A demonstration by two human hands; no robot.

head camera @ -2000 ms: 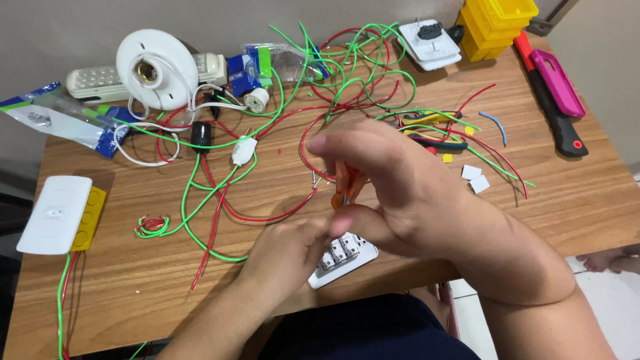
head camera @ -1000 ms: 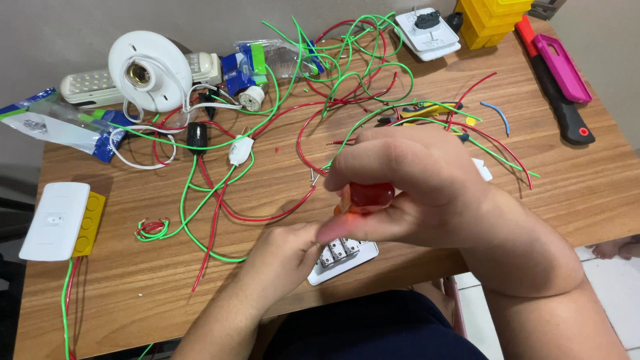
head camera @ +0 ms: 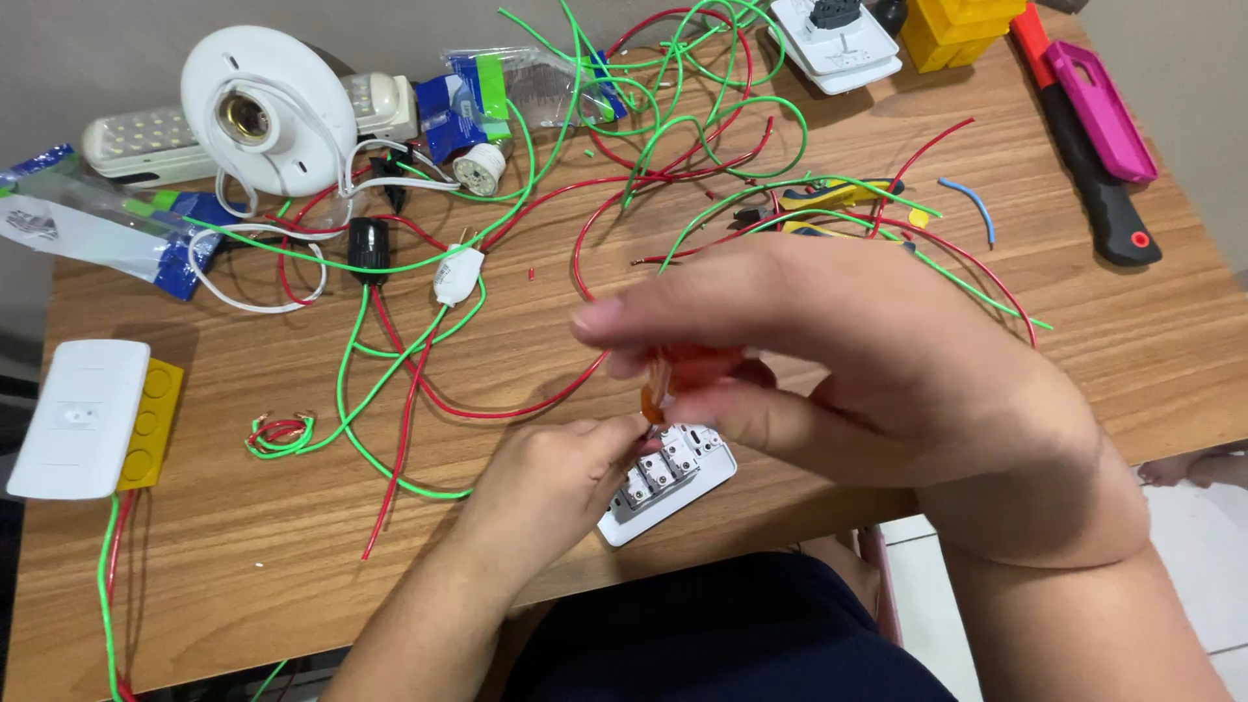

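Note:
My right hand (head camera: 829,361) grips the translucent orange-red handle of a screwdriver (head camera: 694,369), its fingers blurred around it. The screwdriver points down toward a white wall switch or socket module plate (head camera: 673,483), which lies back side up near the table's front edge, its screw terminals showing. My left hand (head camera: 565,478) is at the plate's upper left, thumb and fingers closed near the screwdriver's shaft. What those left fingertips pinch is hidden. A red wire (head camera: 517,414) and a green wire (head camera: 419,492) run toward my hands.
On the wooden table (head camera: 234,585), a white plate on a yellow junction box (head camera: 148,429) lies left. A lamp holder (head camera: 292,112), black socket (head camera: 369,249) and white plug (head camera: 458,273) stand behind. Pliers (head camera: 838,193), tangled wires, yellow boxes (head camera: 960,34) and a black-red handled tool (head camera: 1102,185) lie right.
My right hand has turned about the screwdriver, its fingers shifting on the handle. My left hand stays at the plate.

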